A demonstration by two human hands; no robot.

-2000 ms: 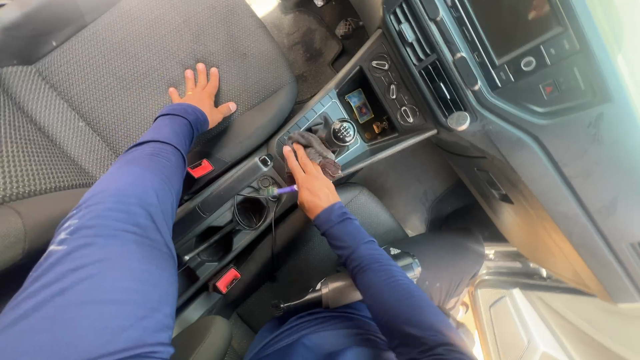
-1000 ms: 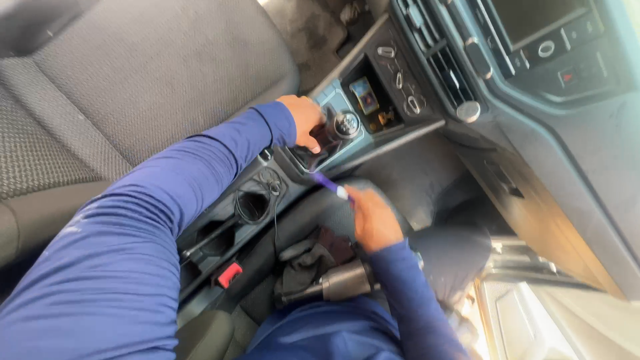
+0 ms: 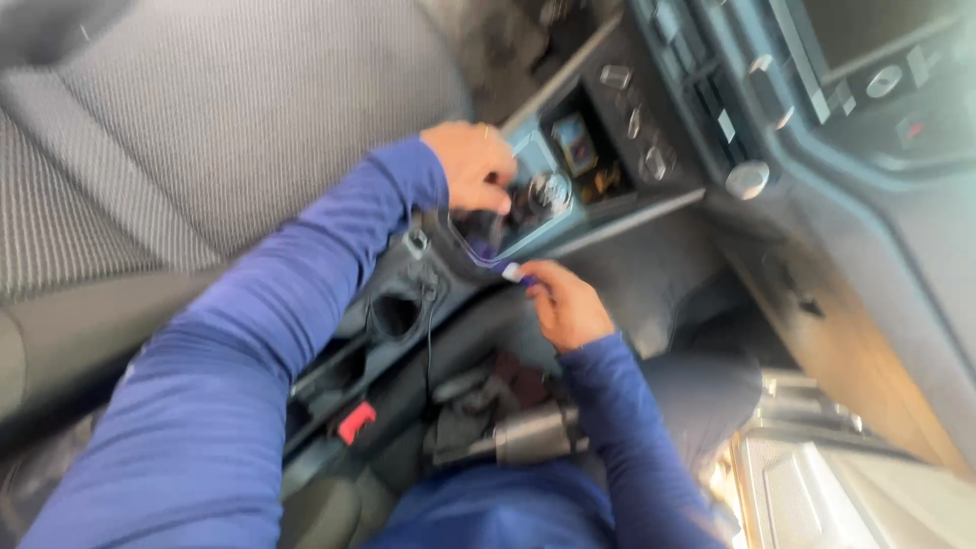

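Observation:
My left hand [image 3: 473, 168] is on the gear lever's boot [image 3: 480, 229], beside the round gear knob [image 3: 549, 192]; its fingers are curled, and blur hides whether they pinch the boot. In my right hand [image 3: 568, 305] is a slim purple tool with a white band [image 3: 512, 271], held between thumb and fingers. The tool's far end points at the near edge of the boot frame and is blurred. A crumpled grey and maroon cloth [image 3: 488, 396] lies at my lap, against a grey cylindrical tool [image 3: 537, 433].
A grey fabric seat [image 3: 290, 114] lies left of the console. Below my left forearm are a cup holder [image 3: 396, 314], a thin cable [image 3: 429, 343] and a red seat belt buckle [image 3: 356, 423]. Small items sit in the console cubby [image 3: 602, 164]. The dashboard [image 3: 877, 252] rises at right.
My left hand has moved from the seat to the gear boot. The cloth, under my right hand on the boot before, now lies at my lap. My right hand keeps the purple tool.

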